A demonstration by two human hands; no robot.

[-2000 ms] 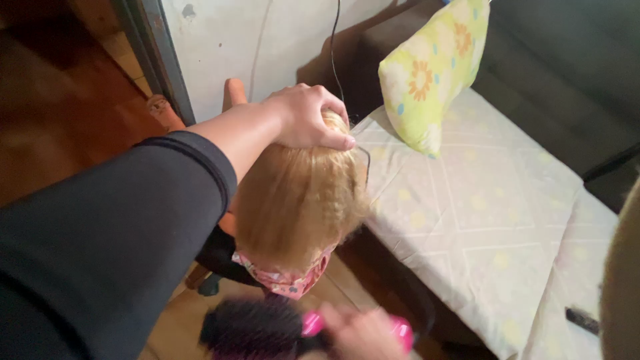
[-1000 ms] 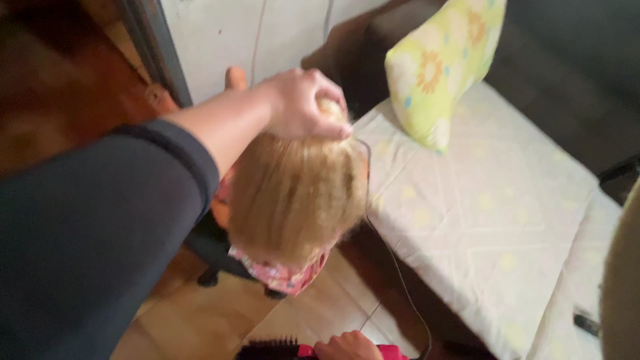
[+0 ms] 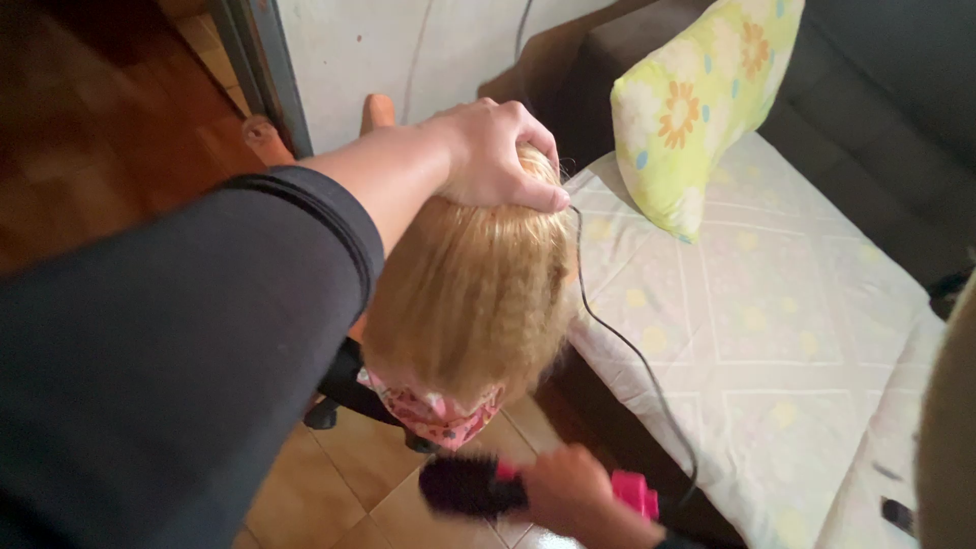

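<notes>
My left hand (image 3: pixel 496 156) grips a bunch of blond hair at the top of a seated person's head, thumb and fingers closed around it. The rest of the hair (image 3: pixel 473 297) hangs straight down, over a pink patterned garment (image 3: pixel 442 415). Below and to the right, apart from the hair, my right hand (image 3: pixel 568 488) is closed on the handle of a black and pink hot-air brush (image 3: pixel 465 484), its bristled head pointing left and slightly blurred. A black cord (image 3: pixel 640 358) runs from near the brush's handle end up past the right side of the head.
At the right stands a sofa or bed with a pale patterned sheet (image 3: pixel 770 328) and a yellow-green flowered cushion (image 3: pixel 686 130). A small dark object (image 3: pixel 898 515) lies near its lower right. Behind the head are a white wall (image 3: pixel 335 69) and a dark door frame (image 3: pixel 267 76).
The right hand and brush have come up from the bottom edge, where they were a second ago. The left hand keeps its hold at the top of the head.
</notes>
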